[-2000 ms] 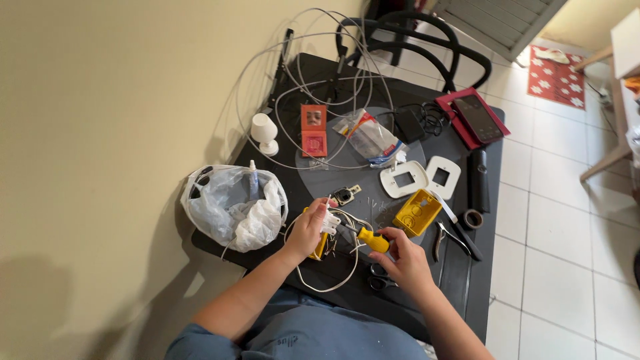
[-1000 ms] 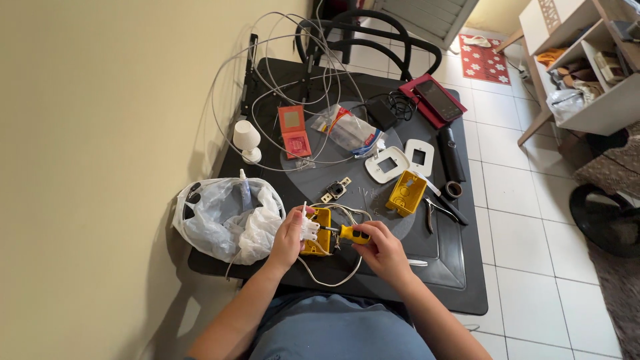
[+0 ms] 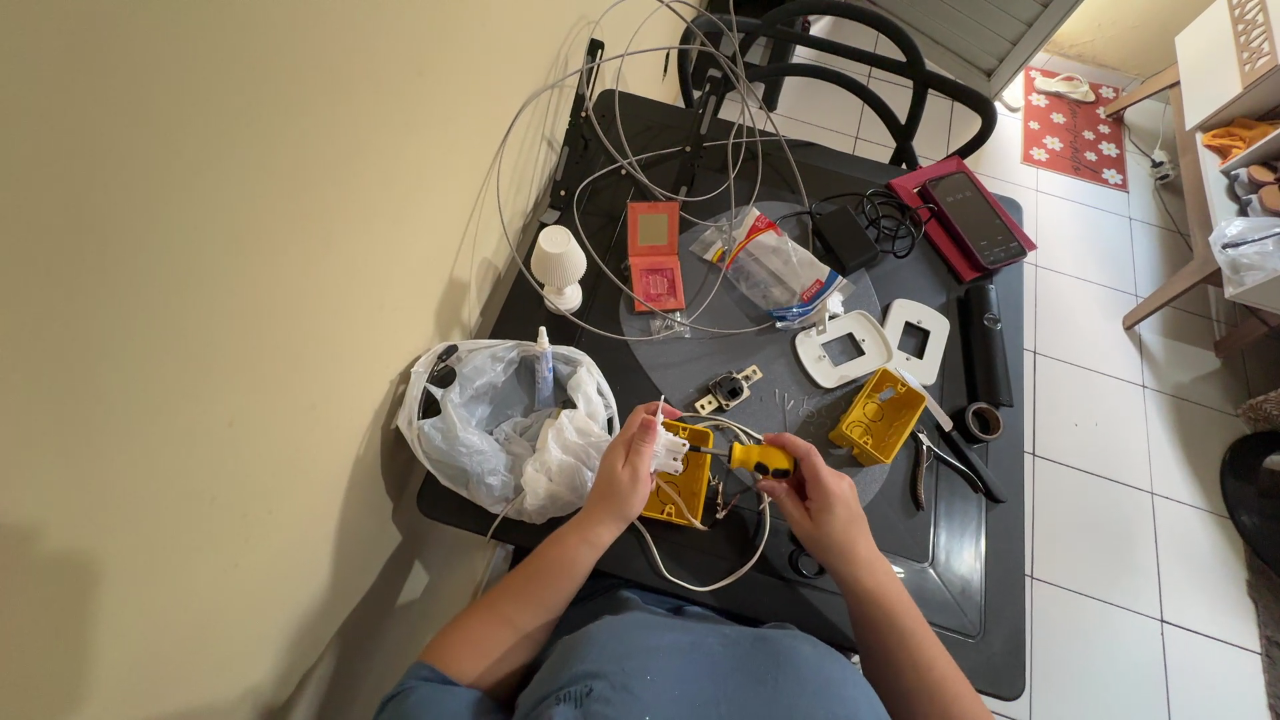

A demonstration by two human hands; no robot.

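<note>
My left hand (image 3: 625, 468) holds a white plastic electrical fitting (image 3: 668, 450) above a yellow electrical box (image 3: 688, 490). In my right hand (image 3: 815, 490) is a screwdriver with a yellow and black handle (image 3: 762, 460), its shaft pointing left at the fitting. Whether the tip sits in a screw cannot be told. White cable (image 3: 700, 586) loops around the box, with bare-looking ends beside it. Just beyond my hands lie a black socket module with metal tabs (image 3: 729, 389) and a few small screws (image 3: 790, 405). A second yellow box (image 3: 880, 415) stands to the right.
Pliers (image 3: 940, 460), a knife (image 3: 955, 440) and a tape roll (image 3: 983, 422) lie right. Two white cover plates (image 3: 845, 348), a plastic packet (image 3: 770, 262) and a phone (image 3: 970, 220) are farther back. A bag-lined container (image 3: 505, 430) stands left, near a small white lamp (image 3: 559, 265). Grey cable (image 3: 600, 262) arches over the table.
The screwdriver has come more level, its shaft now pointing left at the white fitting, which my left hand still holds. The view has shifted somewhat.
</note>
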